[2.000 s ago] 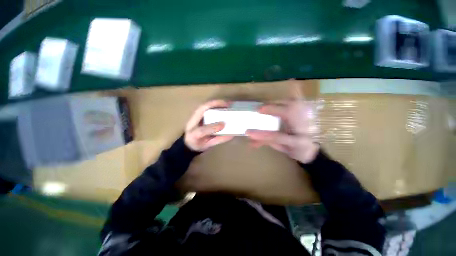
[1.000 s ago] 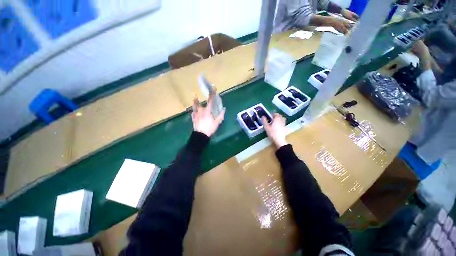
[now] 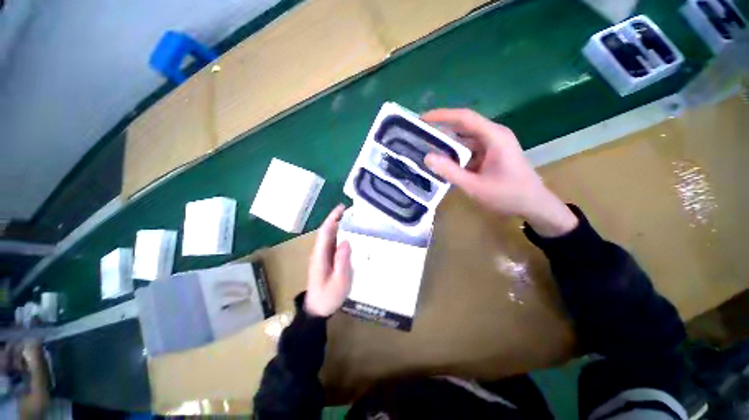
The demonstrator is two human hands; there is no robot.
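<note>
A white tray (image 3: 366,170) with dark recesses and black pieces is tilted over the bench. My right hand (image 3: 493,168) grips its right side, thumb over the recesses. Below it is an open white carton (image 3: 384,275) with a black band at its near end; the tray's lower edge meets the carton's grey part. My left hand (image 3: 329,267) holds the carton's left side. Whether the tray is inside the carton is unclear.
Several closed white boxes (image 3: 286,195) stand spaced on the green belt (image 3: 484,90) at left. Open sleeves (image 3: 176,312) lie on the cardboard bench (image 3: 493,303). Another filled tray (image 3: 632,53) sits on the belt at right. A blue stool (image 3: 178,56) stands beyond.
My right hand has lifted a filled tray off the belt and brought it over the bench. My left hand has come down from the belt, now holding the open carton.
</note>
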